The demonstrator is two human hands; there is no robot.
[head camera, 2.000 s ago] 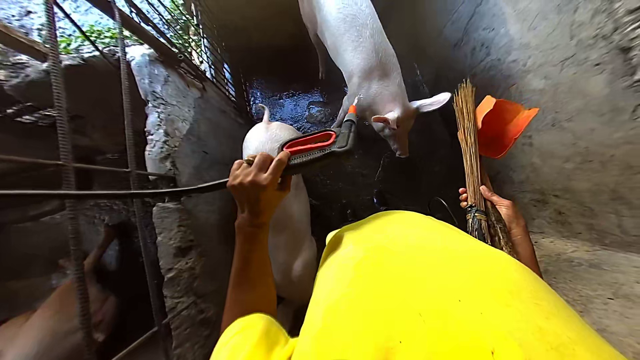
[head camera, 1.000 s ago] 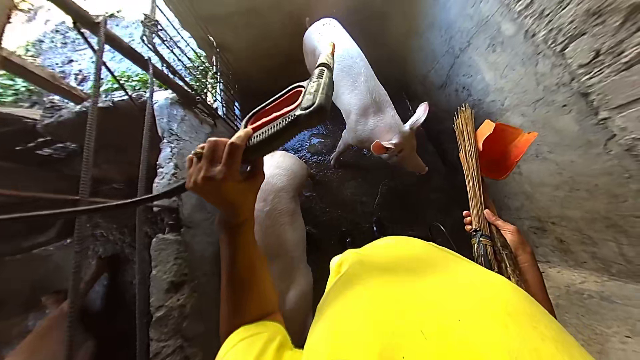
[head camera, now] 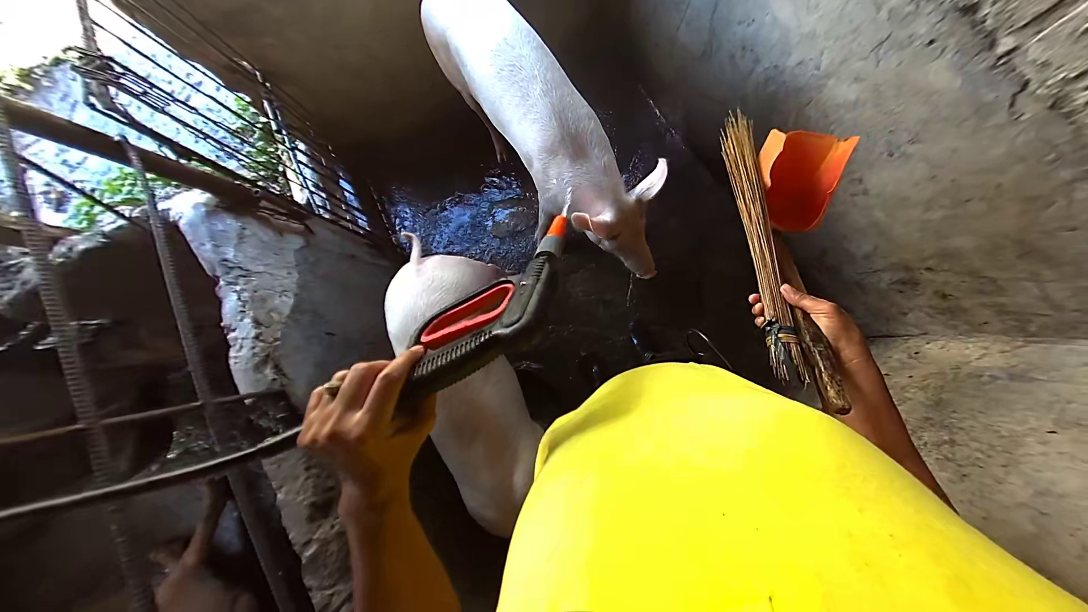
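Note:
My left hand (head camera: pixel 370 416) is closed around the rear end of a black spray gun (head camera: pixel 510 323) with a red-lined trigger opening and an orange nozzle tip; a dark hose (head camera: pixel 161 480) runs from it to the left. The nozzle points towards a white pig (head camera: pixel 544 119), and water glints by the pig's neck. Below the gun stands a second pig (head camera: pixel 442 293), its rump partly covered by it. On the right, my right hand (head camera: pixel 820 327) holds a bundled stick broom (head camera: pixel 752 221) together with the wooden handle of an orange scoop (head camera: pixel 803 183).
Rough concrete walls (head camera: pixel 935 204) enclose the pen on the right. On the left stand a broken concrete wall (head camera: pixel 255 289) and rusty rebar bars (head camera: pixel 178 297), with a brown animal (head camera: pixel 200 578) behind them. The dark floor (head camera: pixel 476 217) is wet.
The spray gun was raised over the upper pig a second ago and is now lower, tilted towards its head. My right hand keeps hold of the broom and scoop.

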